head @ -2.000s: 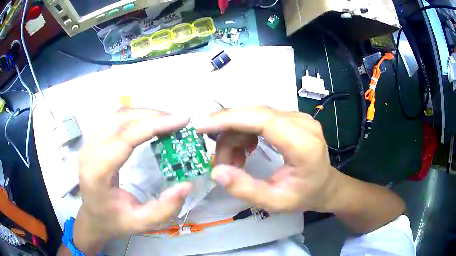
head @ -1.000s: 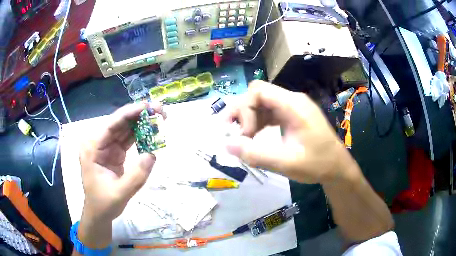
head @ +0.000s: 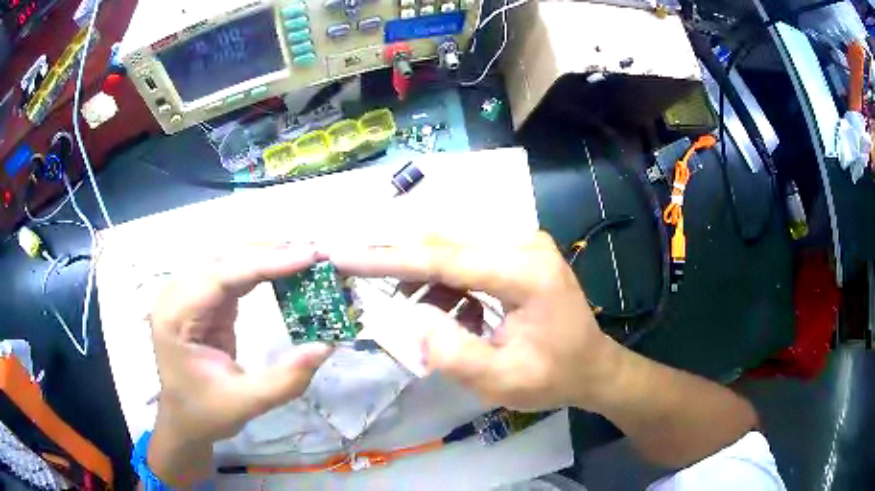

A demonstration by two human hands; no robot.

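Note:
A green circuit board (head: 319, 302) is held up over the white sheet (head: 470, 187), its dense side of small parts facing me. My left hand (head: 225, 331) grips it between thumb and fingertips. My right hand (head: 508, 321) is at its right, with the index fingertip at the board's top edge and the thumb apart from the board. A white shape (head: 395, 326) shows between board and right thumb; whether my right hand holds it is unclear. Crumpled white material (head: 360, 388) lies below. The orange cable (head: 393, 455) runs along the sheet's front with the USB tester (head: 494, 427).
A cream instrument (head: 317, 58) stands at the back, with a yellow compartment strip (head: 331, 142) before it. A small dark cylinder (head: 408, 176) lies on the sheet. A cardboard box (head: 595, 67) is at back right, and another orange cable (head: 679, 197) lies right on the dark mat.
Since one second ago, my right hand has come down and left to the board, which my left hand has turned to face me and moved slightly right. The view has shifted.

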